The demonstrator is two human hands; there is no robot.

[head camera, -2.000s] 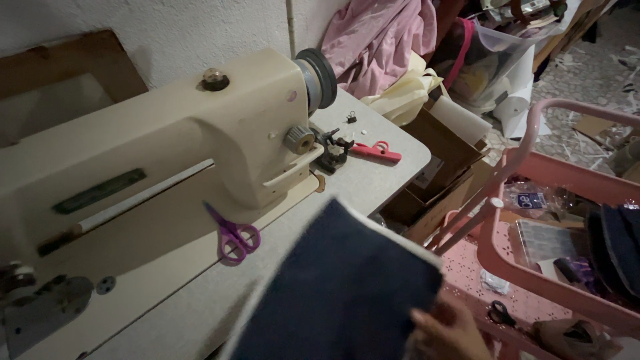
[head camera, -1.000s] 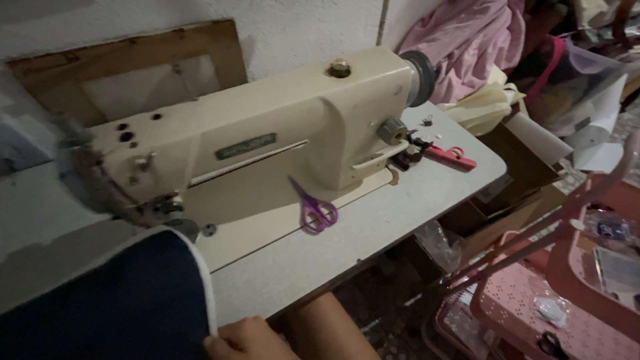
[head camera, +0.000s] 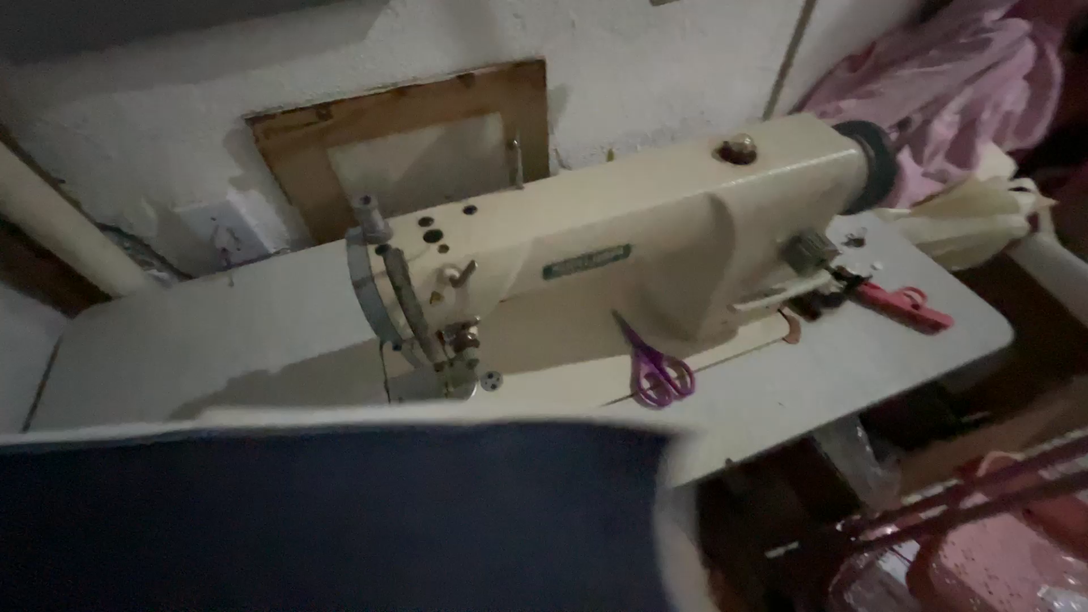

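Observation:
A dark blue fabric piece with a white edge (head camera: 340,518) fills the lower left of the view, blurred and close to the camera. It covers the front of the table. Neither of my hands shows, so what they hold cannot be seen. Beyond the fabric stands a cream industrial sewing machine (head camera: 612,246), its needle area just behind the white edge. Purple-handled scissors (head camera: 659,378) lie on the machine's bed below the arm. A red tool with a loop handle (head camera: 905,306) lies by the handwheel end.
The white tabletop (head camera: 850,365) ends at a rounded right corner. Pink cloth (head camera: 960,93) and pale yellow cloth (head camera: 960,221) are heaped behind it. A pink perforated basket or cart (head camera: 994,552) stands low at the right. A wooden frame (head camera: 399,102) is against the wall.
The view has swung left along the machine. The blue fabric now spans the lower left, and the hand at its edge one second ago is out of sight.

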